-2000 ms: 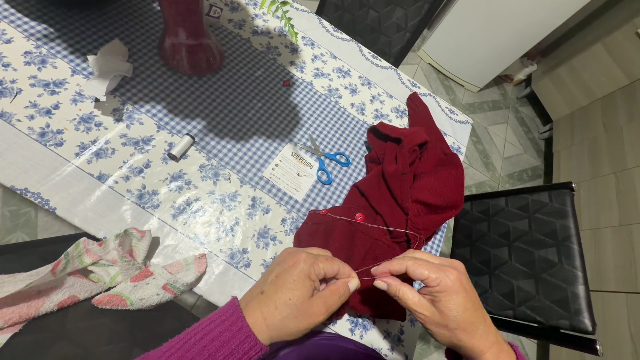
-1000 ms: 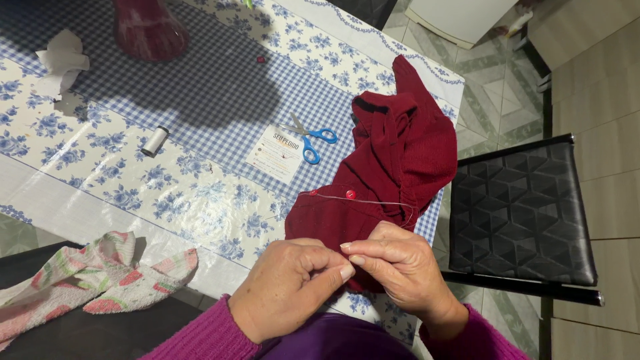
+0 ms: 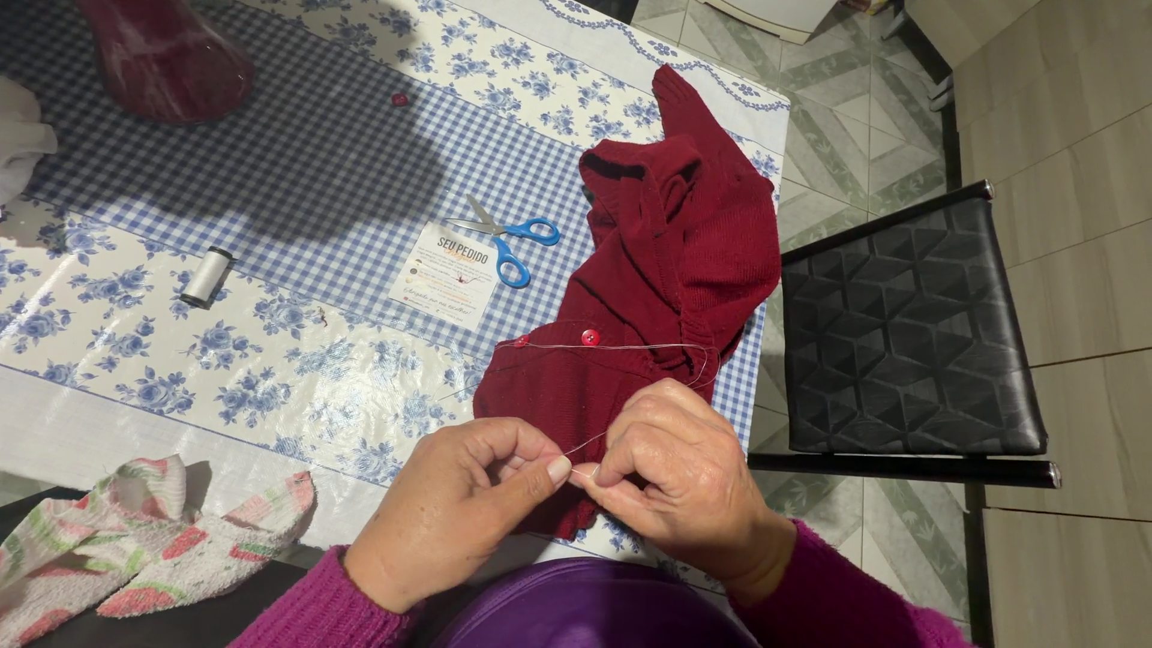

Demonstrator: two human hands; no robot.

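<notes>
Thumb and fingers of my left hand [image 3: 468, 504] pinch a pale thread [image 3: 587, 445] over the lower edge of a dark red knitted garment [image 3: 675, 261]. My right hand [image 3: 688, 477] grips the same thread close by, fingertips nearly touching the left ones. Whether a needle is there cannot be told. A loose length of thread crosses the garment beside a red button [image 3: 590, 337]; another red button [image 3: 522, 341] lies to its left. Blue-handled scissors [image 3: 506, 236], blades apart, rest partly on a printed card [image 3: 445, 274]. A spool of white thread [image 3: 208, 277] lies farther left.
A floral and checked tablecloth [image 3: 225, 360] covers the table. A red vase-like object [image 3: 171, 63] and white crumpled material [image 3: 22, 139] are at upper left, a small red button [image 3: 400, 99] nearby. A patterned towel [image 3: 162, 540] lies lower left; a black chair [image 3: 909, 333] stands right.
My two hands stay close together at the garment's lower edge, the fingers shifting around the thread. The view has moved nearer to the table.
</notes>
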